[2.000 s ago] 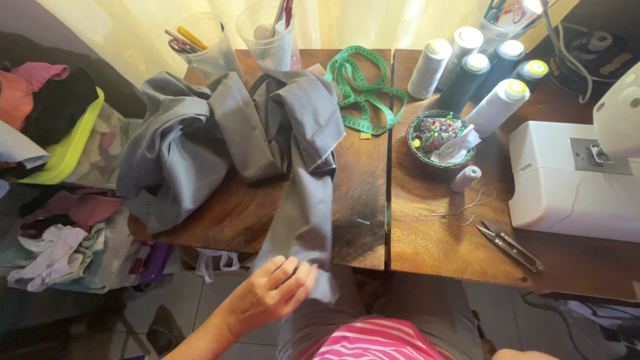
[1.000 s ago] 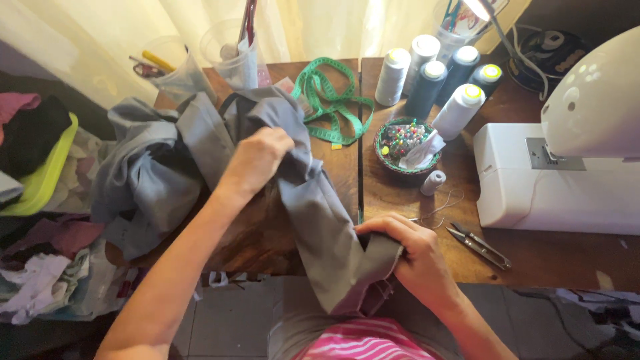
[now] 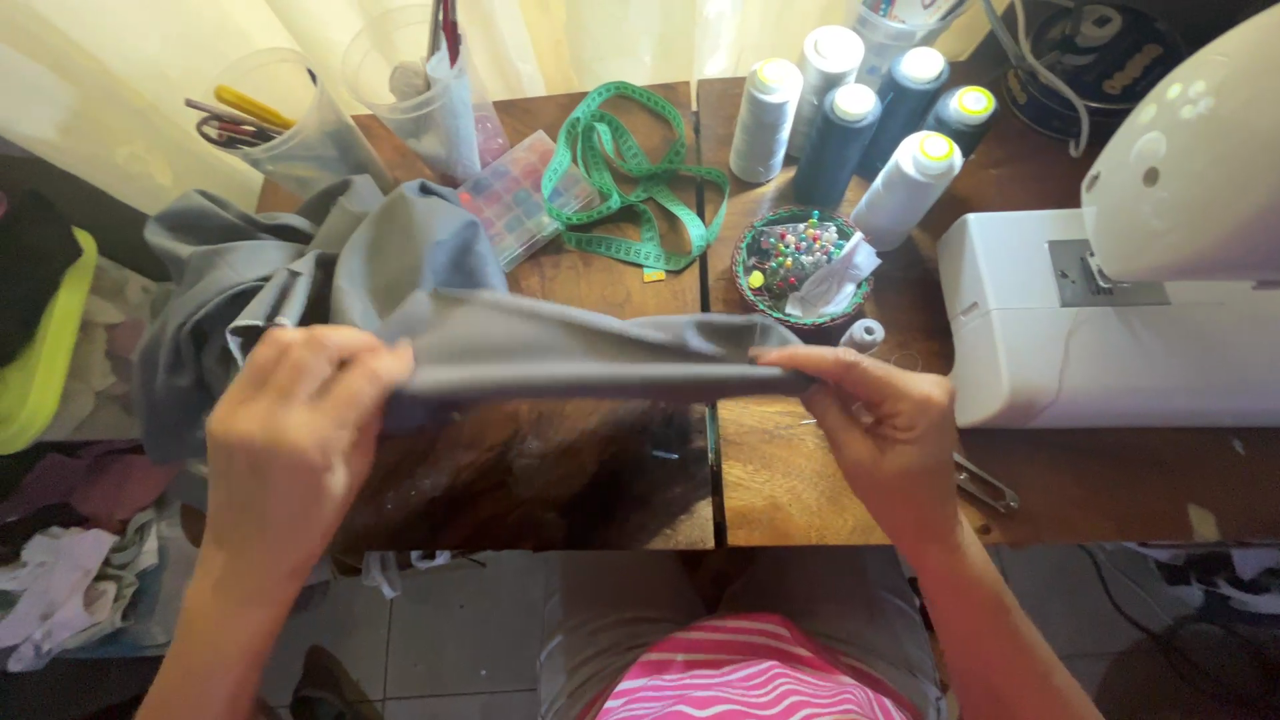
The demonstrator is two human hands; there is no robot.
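Note:
A length of grey fabric (image 3: pixel 590 350) is stretched level between my two hands, above the wooden table (image 3: pixel 560 480). My left hand (image 3: pixel 300 410) pinches it near the left; my right hand (image 3: pixel 870 410) grips its right end between thumb and fingers. The rest of the cloth lies bunched behind and left of my left hand. Just beyond my right hand are a small thread spool (image 3: pixel 862 336) and a round basket of pins (image 3: pixel 750 290). Thread snips (image 3: pixel 988 485) lie to the right of that hand, partly hidden by it.
A white sewing machine (image 3: pixel 1020 350) stands at the right. Behind lie a green tape measure (image 3: pixel 625 245), a clear compartment box (image 3: pixel 525 200) and several thread cones (image 3: pixel 765 120). Plastic cups (image 3: pixel 310 130) with tools stand at the back left. A gap (image 3: pixel 712 450) divides the tabletop.
The fabric strip hung down toward the table's front edge and is now raised and pulled taut sideways. My left hand has moved left and my right hand has lifted. The compartment box has come into sight.

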